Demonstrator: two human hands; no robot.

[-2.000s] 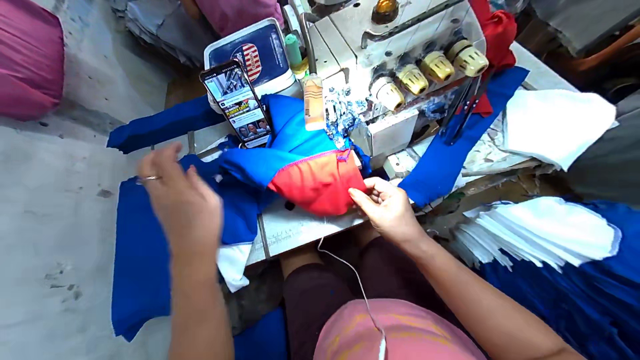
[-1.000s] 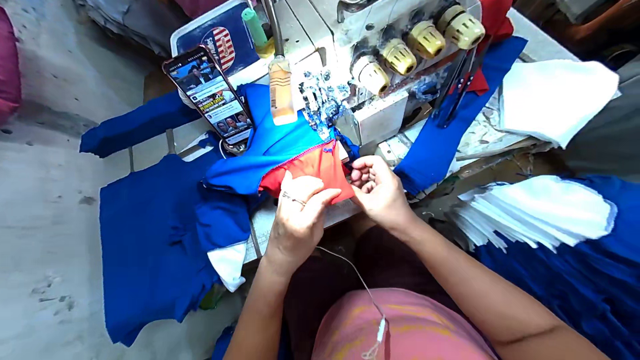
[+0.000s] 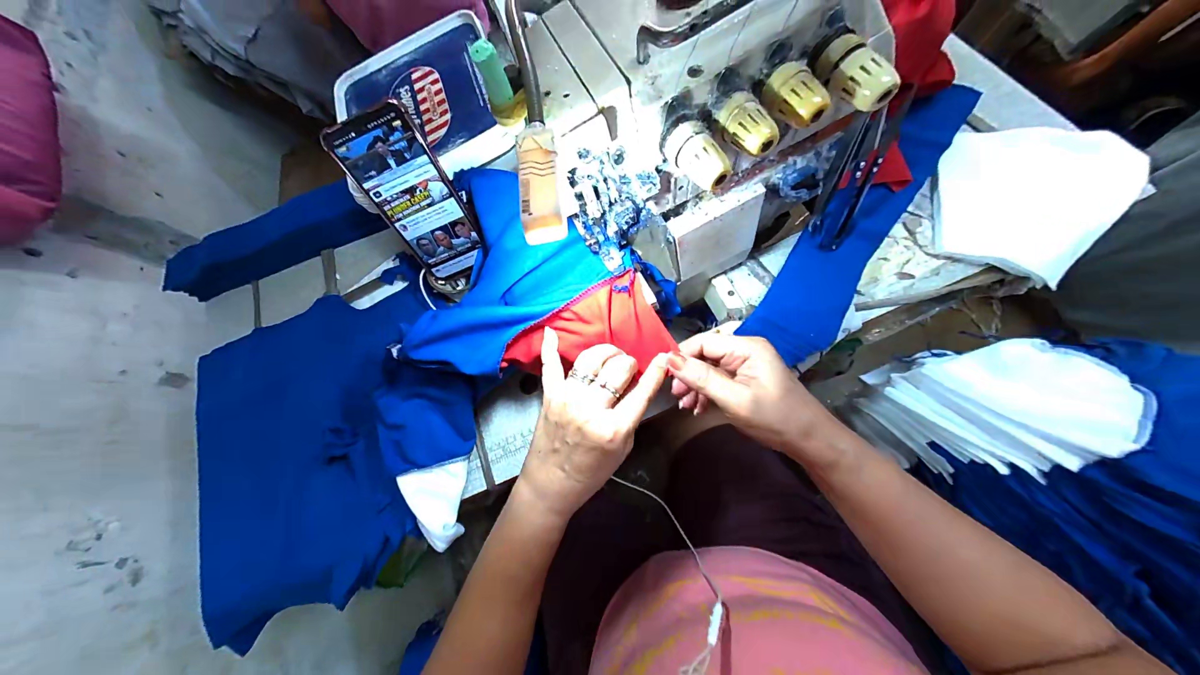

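Red fabric, seamed to blue fabric, lies at the front of an overlock sewing machine. My left hand, with rings on its fingers, rests on the lower part of the red piece, its index finger stretched to the right corner. My right hand pinches that corner between thumb and fingers. The two hands' fingertips meet there. A lit lamp hangs over the blue cloth. The needle area is hidden behind metal parts and cloth.
A smartphone leans by a plastic tub. Blue cloth hangs off the left side. Black scissors or snips lie on a blue strip at right. White pieces and a white stack are further right.
My left hand has come from the left, off the blue cloth, onto the red fabric. My right hand has stayed at its right edge. The view has shifted closer.
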